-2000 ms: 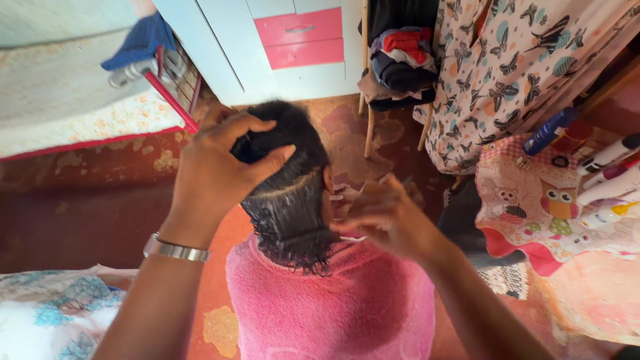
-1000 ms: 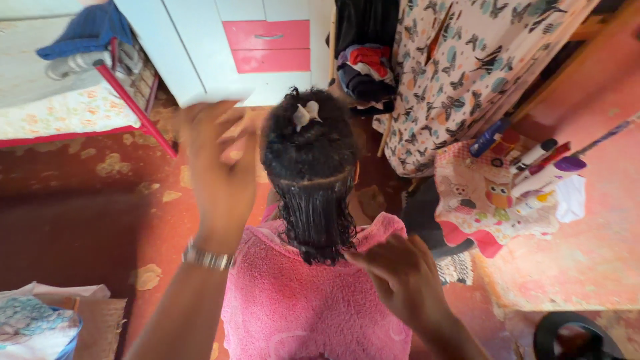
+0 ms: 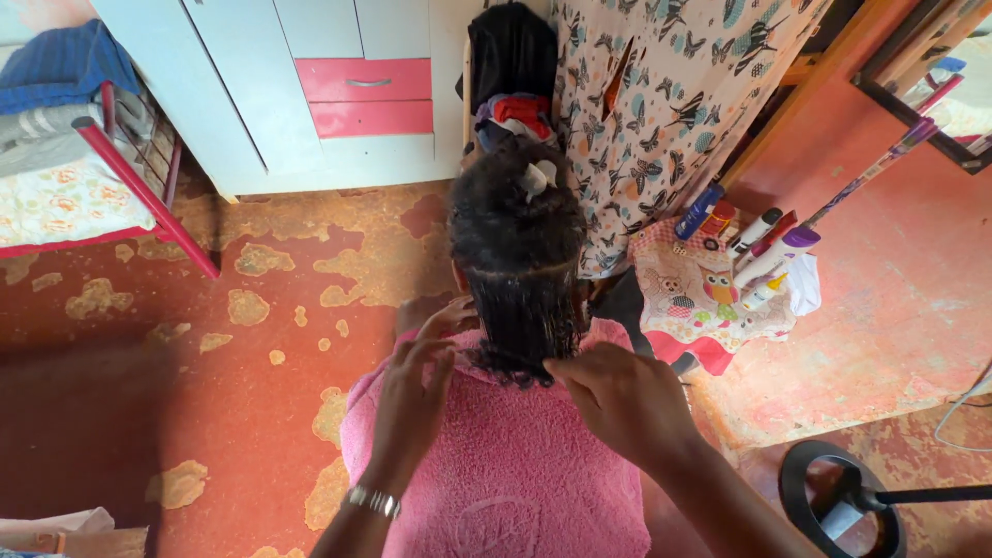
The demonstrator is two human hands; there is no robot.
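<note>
A seated person's dark hair (image 3: pixel 515 225) is parted across the back, its upper part held up with a pale claw clip (image 3: pixel 537 178) and its lower part hanging damp. Over the shoulders lies a pink towel (image 3: pixel 496 449). At the right side of the hair ends is my right hand (image 3: pixel 620 395), thumb and fingers pinched together at the tips; whether strands are between them cannot be told. My left hand (image 3: pixel 418 387), with a silver watch or bracelet at the wrist, is left of the neck over the towel. The seated person's hand (image 3: pixel 453 318) is raised just beyond it.
Ahead stands a white cabinet (image 3: pixel 380 167) with pink drawers. On the right, bottles (image 3: pixel 775 252) stand on an owl-print cloth (image 3: pixel 717 310) near a patterned curtain (image 3: pixel 643 139). A round black stand base (image 3: pixel 841 496) is at lower right, a red-framed bed (image 3: pixel 147 186) at left.
My left hand has come down from beside the head to the neck's left side. Two seconds ago it was on top of the hair; the clip shows in the hair since one second ago.
</note>
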